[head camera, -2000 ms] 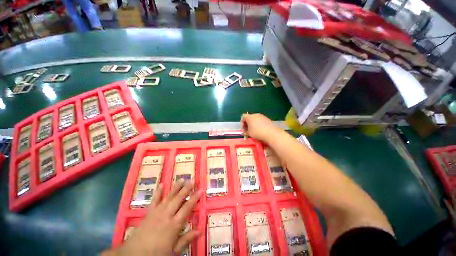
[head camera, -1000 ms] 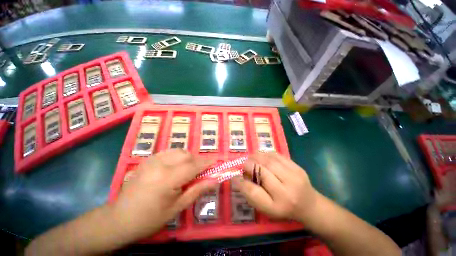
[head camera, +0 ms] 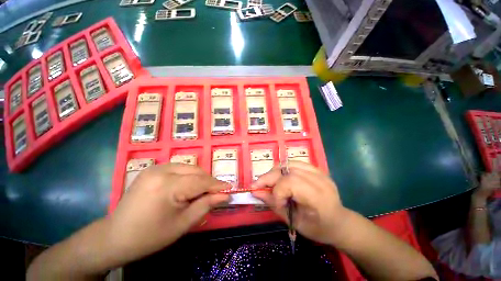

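My left hand (head camera: 165, 200) and my right hand (head camera: 302, 197) pinch the two ends of a narrow red-and-white sticker strip (head camera: 241, 196), seen nearly edge-on above the near row of the foam tray. My right hand also holds tweezers (head camera: 291, 217) between its fingers, pointing down towards me. The pink-red foam tray (head camera: 321, 164) lies in front of me with phones in its pockets, backs up and covers off. A phone (head camera: 222, 111) in the far row shows fully. My hands partly cover the near-row phones.
A second foam tray (head camera: 60, 123) with phones lies tilted at left. Loose phone frames (head camera: 176, 13) lie beyond the pale strip (head camera: 220, 71). A white dotted label sheet (head camera: 331, 96) lies right of the tray, near a grey machine (head camera: 357, 38) with yellow feet. Another person's arm (head camera: 482, 214) shows at right.
My right hand has come back from the pale strip and both hands now hold a sticker strip. Since one second ago, the strip has turned nearly edge-on. The view has tilted down.
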